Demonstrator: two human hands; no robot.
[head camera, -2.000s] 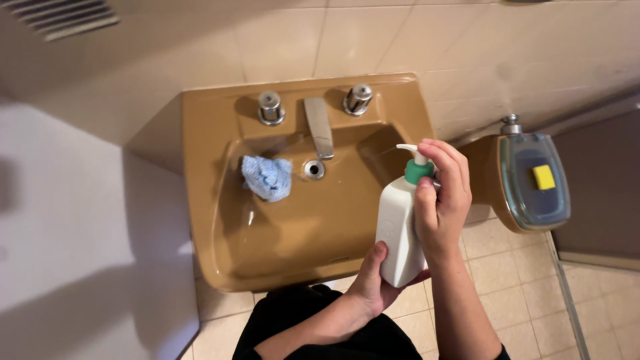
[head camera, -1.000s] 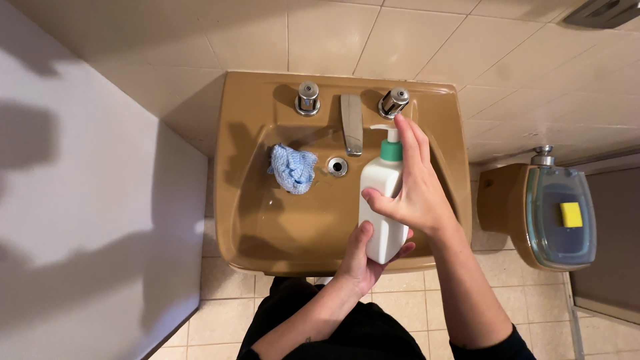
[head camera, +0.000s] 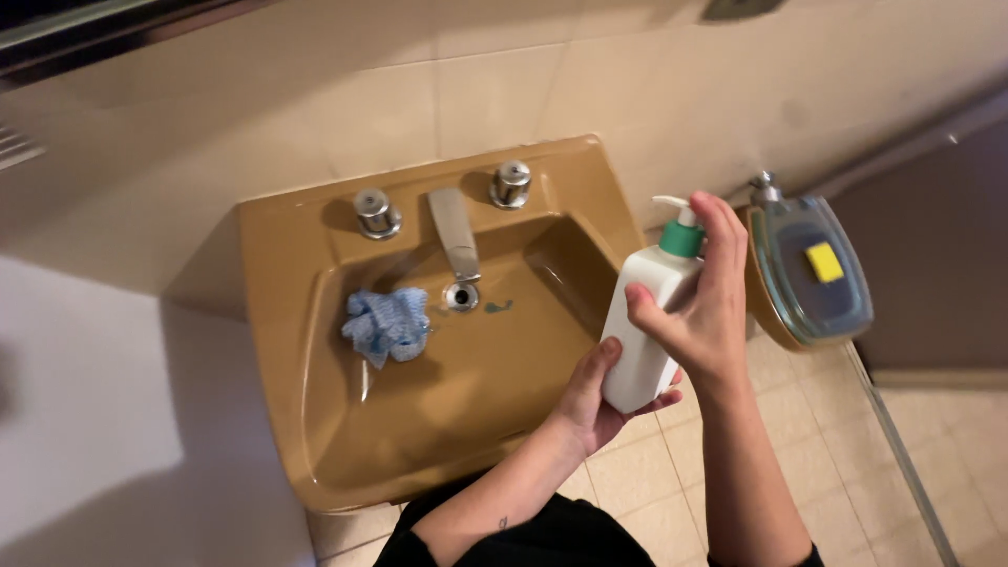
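Note:
A white pump bottle (head camera: 642, 331) with a green collar is tilted over the right front edge of the brown sink (head camera: 441, 409). My left hand (head camera: 598, 394) grips its lower part from below. Along its right side lies my right hand (head camera: 701, 291), thumb against the front of the bottle and fingers at the pump head. The pump's white nozzle (head camera: 669, 201) points left. A crumpled light-blue cloth (head camera: 387, 324) lies in the left of the basin. Beside the drain (head camera: 461, 296) is a small bluish-green smear of liquid (head camera: 498, 306).
A chrome spout (head camera: 454, 235) stands between the left tap knob (head camera: 377, 213) and right tap knob (head camera: 511, 185). To the right is a toilet with a transparent bluish lid (head camera: 846, 307), a yellow sponge (head camera: 824, 262) on it. A pale panel (head camera: 79, 409) rises at left.
A bluish-green smear has appeared in the basin beside the drain, where earlier frames show none. Both hands still hold the bottle. The view has shifted and tilted.

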